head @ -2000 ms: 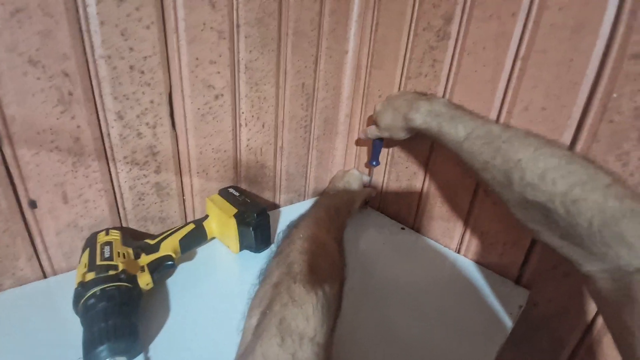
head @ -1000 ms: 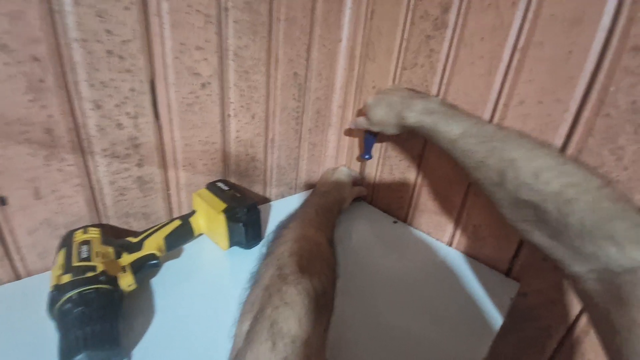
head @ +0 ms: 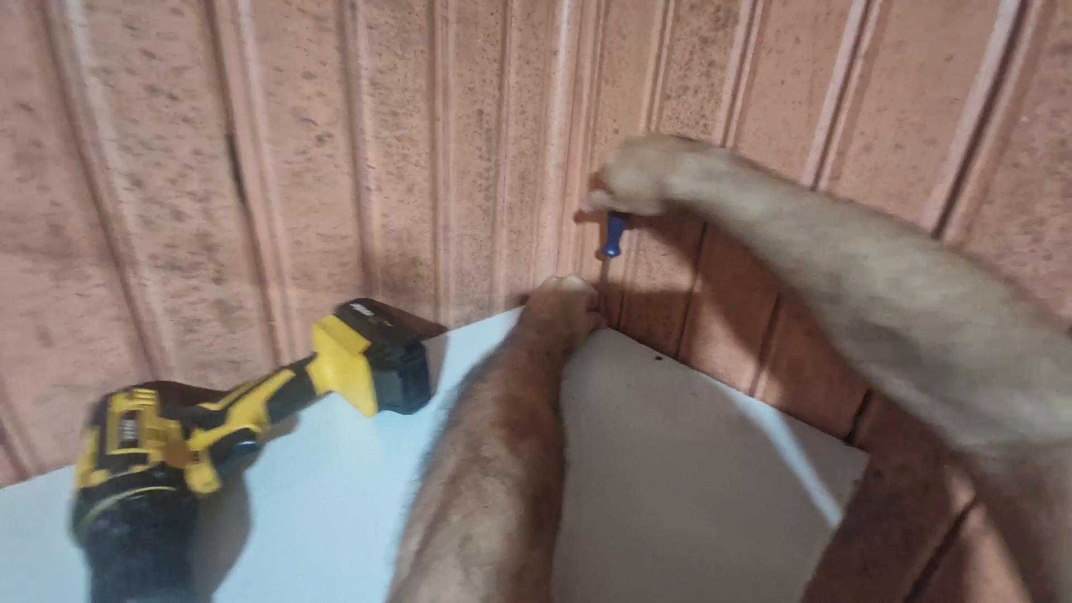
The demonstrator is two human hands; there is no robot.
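Note:
A screwdriver with a blue handle (head: 614, 234) stands nearly upright, its shaft pointing down at the back corner of a white panel (head: 687, 469). My right hand (head: 645, 176) is closed around the top of its handle and is blurred. Below it, my left hand (head: 568, 303) rests at the panel's back corner, its fingers curled beside the screwdriver's shaft. Whether those fingers pinch the shaft or a fastener cannot be told, and the screwdriver's tip is hidden or too small to make out.
A yellow and black cordless drill (head: 243, 419) lies on the left part of the panel, its battery near the wall. Ribbed, speckled pinkish wall boards (head: 419, 151) rise behind and meet in a corner. A small dark hole (head: 658, 358) shows near the panel's right back edge.

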